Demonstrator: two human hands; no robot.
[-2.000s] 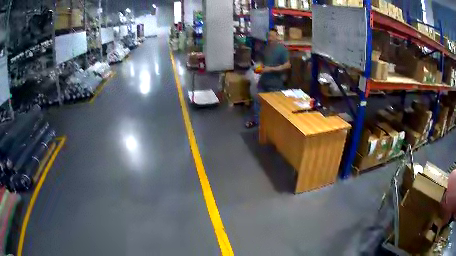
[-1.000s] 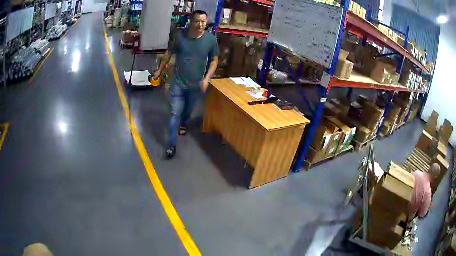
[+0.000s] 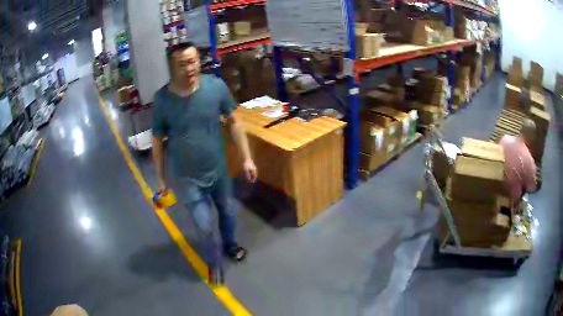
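Note:
A small pale rounded shape, apparently part of my left hand (image 3: 69,310), shows at the bottom left, cut off by the edge; its fingers cannot be made out. My right hand is out of the picture. Nearest in front, a person in a dark green shirt (image 3: 192,133) walks along the yellow floor line, carrying a yellow tape roll (image 3: 165,199) low in one hand. Behind the person stands a wooden desk (image 3: 318,176) with papers (image 3: 260,103) and dark items (image 3: 308,115) on top.
Blue-orange racking (image 3: 352,99) with cartons stands behind the desk. At right, a trolley (image 3: 481,248) carries stacked brown cartons (image 3: 478,179); a person in pink (image 3: 517,163) bends beside it. Wrapped rolls (image 3: 21,145) lie at far left.
The view has turned right. The person in green has come from behind the desk, nearer to me. The trolley and the person in pink now show more fully. The pale shape has appeared at bottom left.

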